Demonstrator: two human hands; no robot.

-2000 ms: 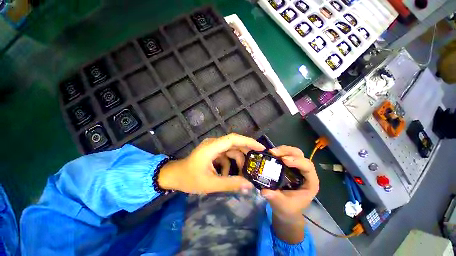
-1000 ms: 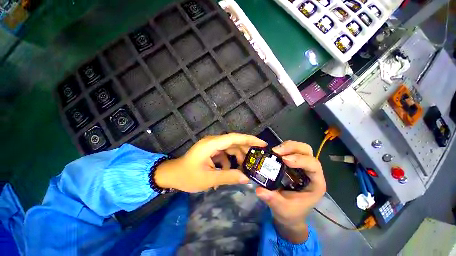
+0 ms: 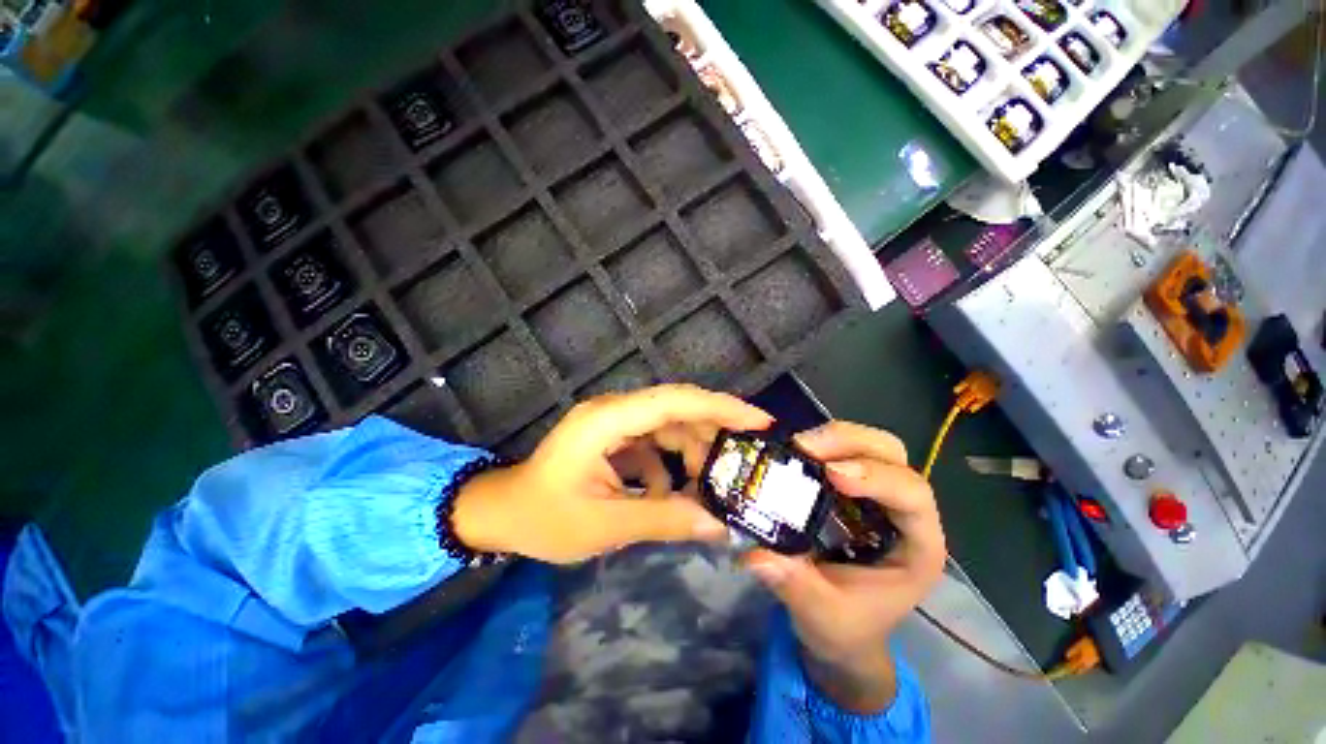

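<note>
A black watch case assembly (image 3: 766, 491) is held between my hands at the lower centre, its open side facing up with gold flex and a white label. My left hand (image 3: 604, 480) grips its left edge with thumb and fingers. My right hand (image 3: 873, 538) holds its right side, together with another dark part (image 3: 858, 529) that lies against the palm, partly hidden by the fingers. The black foam tray (image 3: 531, 247) lies beyond my hands, with several black cases (image 3: 359, 346) in its left and far pockets, closed side up.
A white blister tray (image 3: 1003, 150) of small modules stands at the upper right. A second white tray (image 3: 851, 247) shows under the foam tray. The white press base (image 3: 1069, 356) at right bears an orange fixture (image 3: 1197, 313), a black fixture (image 3: 1286, 375) and a red stop button (image 3: 1168, 510).
The view has shifted, so the press and trays sit further right than two seconds ago. Both hands keep their hold on the case, which has tilted slightly.
</note>
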